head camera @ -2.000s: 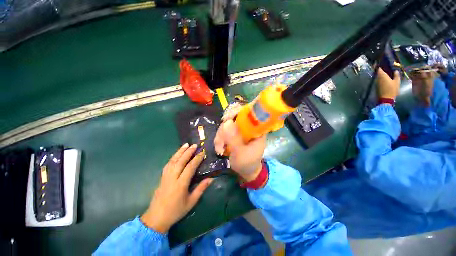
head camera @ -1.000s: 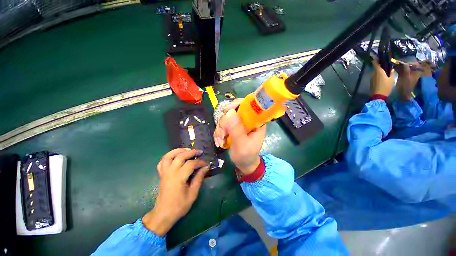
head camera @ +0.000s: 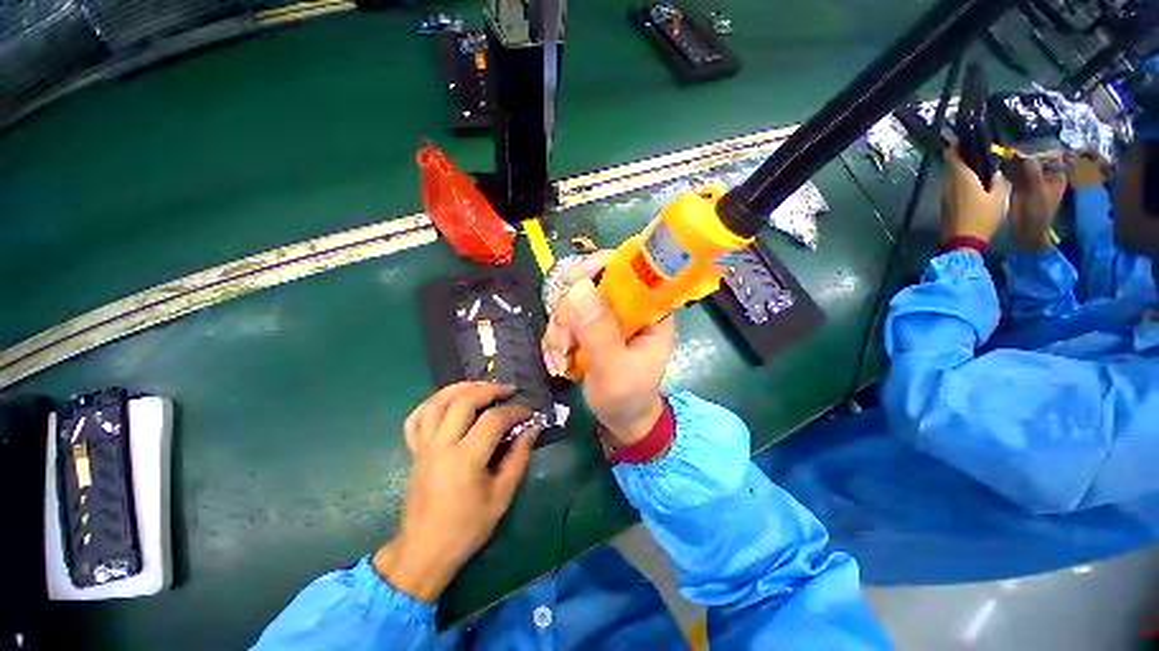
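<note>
A black phone assembly (head camera: 498,333) lies in a black fixture (head camera: 439,312) in front of me, with small white and orange parts showing. My right hand (head camera: 619,350) is closed around the orange electric screwdriver (head camera: 664,265), held tilted over the right edge of the phone. A thick black sleeve rises from its top. The screwdriver's tip is hidden by my fingers. My left hand (head camera: 460,464) rests with bent fingertips on the lower end of the phone. I cannot tell whether it pinches a small part. The screw dish (head camera: 559,277) shows partly behind my right hand.
A red plastic bag (head camera: 464,210) lies by the metal post (head camera: 524,115). Another phone (head camera: 98,490) lies on a white pad (head camera: 155,509) at left. A phone in a fixture (head camera: 759,299) is at right. More phones lie across the rail (head camera: 229,277). A person in blue works at right.
The view has shifted, so the bench things sit further left than two seconds ago. My left fingers have drawn back and bent at the phone's lower end. The phone beyond the rail has moved right behind the post.
</note>
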